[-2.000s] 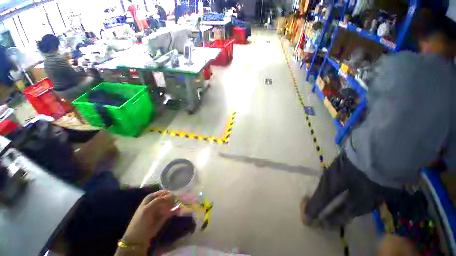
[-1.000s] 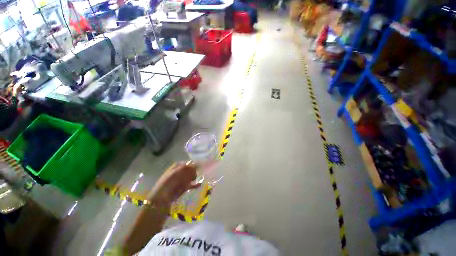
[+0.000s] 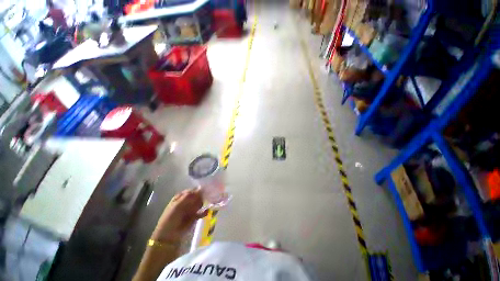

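Note:
A clear drinking cup [image 3: 212,186] with a round grey rim is held out in front of the wearer, left of the middle of the view. My left hand [image 3: 183,209] is closed around its near side, with a gold-coloured bracelet on the wrist. The cup is blurred and what is in it cannot be told. My right hand is not in view. The wearer's white top [image 3: 236,266] with "CAUTION" printed upside down shows at the bottom edge.
Yellow-black tape [image 3: 335,151] marks both sides of the aisle, with a green arrow sign [image 3: 279,149] on the floor. Worktables, a red crate [image 3: 183,77] and a red stool [image 3: 134,131] stand left. Blue shelving [image 3: 408,156] with boxes stands right.
The view has moved forward along the aisle. The green crate and the person in grey at the right have left the view. The left hand still holds the cup.

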